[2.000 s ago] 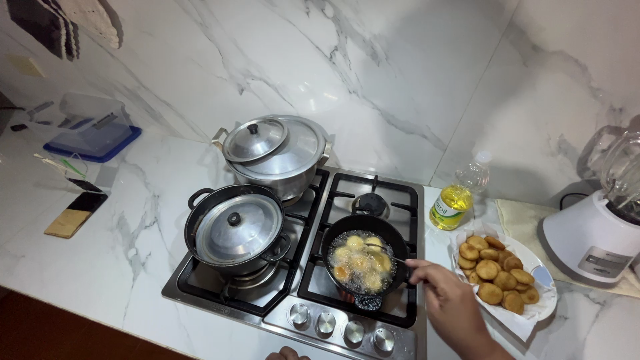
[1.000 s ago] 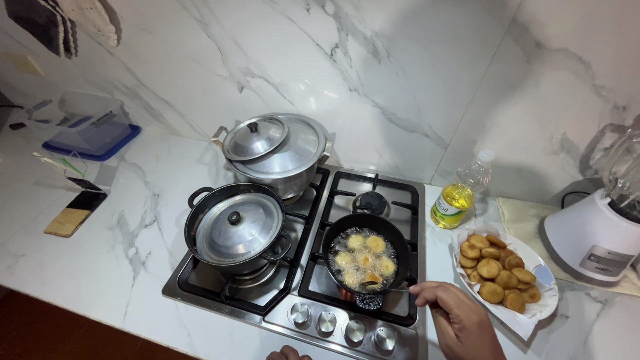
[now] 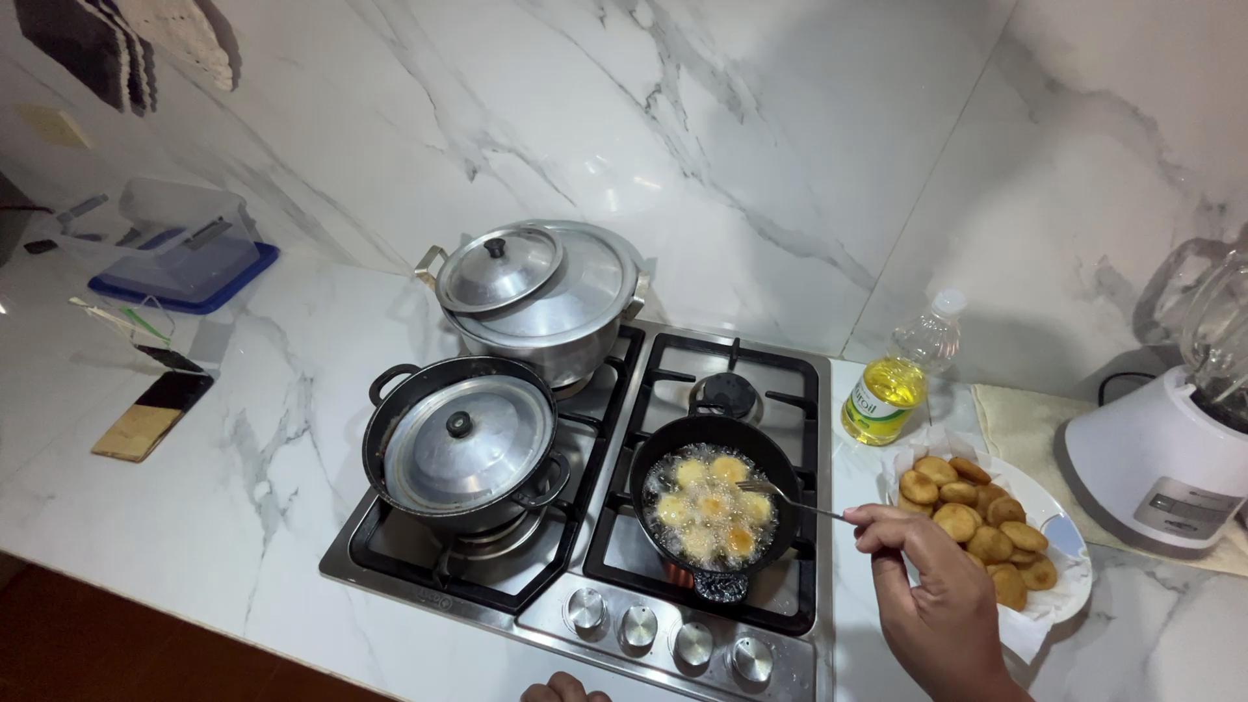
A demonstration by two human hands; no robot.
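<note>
My right hand (image 3: 921, 585) grips the handle of a metal fork (image 3: 795, 499), whose tines rest at the right side of a small black pot (image 3: 717, 426) on the front right burner. In the pot, several round dough pieces (image 3: 698, 541) fry in bubbling oil. My left hand (image 3: 565, 688) shows only as knuckles at the bottom edge, below the stove; what it holds, if anything, is hidden. Right of the stove, golden fried rounds (image 3: 990, 544) lie on a paper-lined white plate (image 3: 1075, 585). A plastic bottle of yellow oil (image 3: 884, 390) stands behind the plate.
A black pot with a metal lid (image 3: 468, 444) sits front left; a large aluminium pot (image 3: 536, 341) stands behind it. Four-burner controls (image 3: 639, 627) line the stove's front. A white blender (image 3: 1150, 458) stands right. A phone (image 3: 156, 414) and blue-lidded plastic container (image 3: 185, 273) lie left.
The fork has moved from the pot's lower right edge up to its right side among the dough pieces. My right hand has moved up with it.
</note>
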